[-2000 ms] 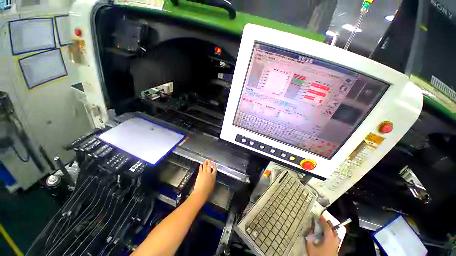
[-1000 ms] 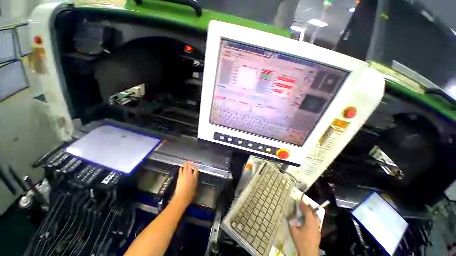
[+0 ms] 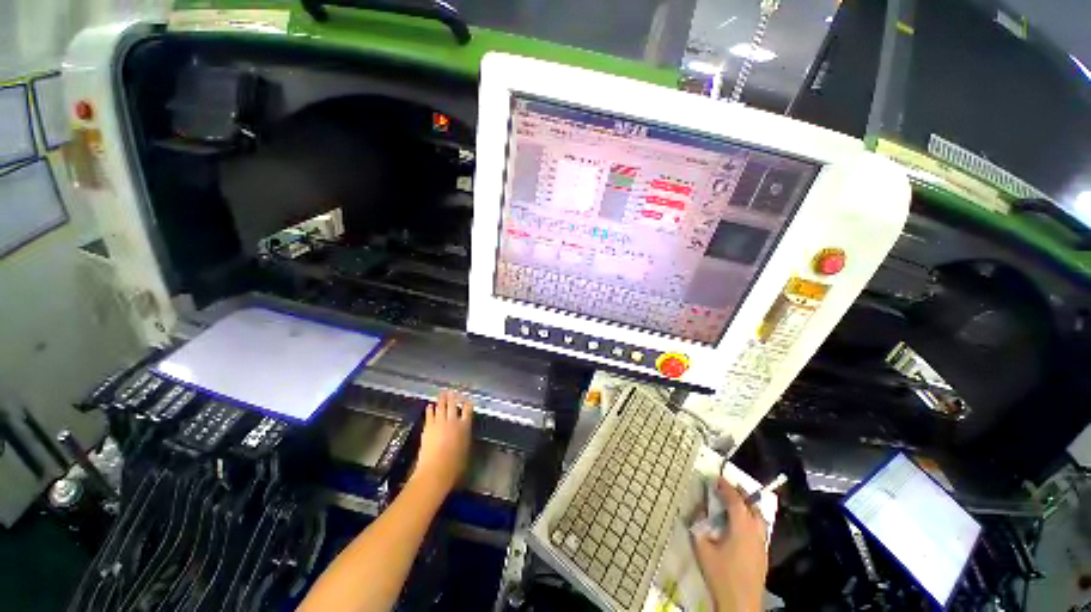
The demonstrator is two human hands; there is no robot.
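Note:
My left hand [image 3: 445, 440] rests on the front edge of the feeder bank [image 3: 497, 407], fingers forward; whether it grips anything there cannot be told. My right hand [image 3: 732, 544] is closed over a small pale mouse [image 3: 711, 514] on the mouse shelf, right of the beige keyboard [image 3: 628, 496]. A thin white pen-like stick [image 3: 768, 488] sticks out by the fingers of that hand. The operator monitor [image 3: 652, 221] stands upright above the keyboard and shows coloured windows with red blocks.
A blue-edged document sheet [image 3: 273, 361] lies on the feeders at left, another [image 3: 915, 526] at lower right. Tape feeders [image 3: 180, 418] with hanging strips are at lower left. Red emergency stop buttons [image 3: 672, 366] sit on the monitor frame. The dark machine opening [image 3: 323, 179] is behind.
The view has swung right and down, so the monitor and hands appear further left. My left hand stays on the feeder bank edge and my right hand stays on the mouse.

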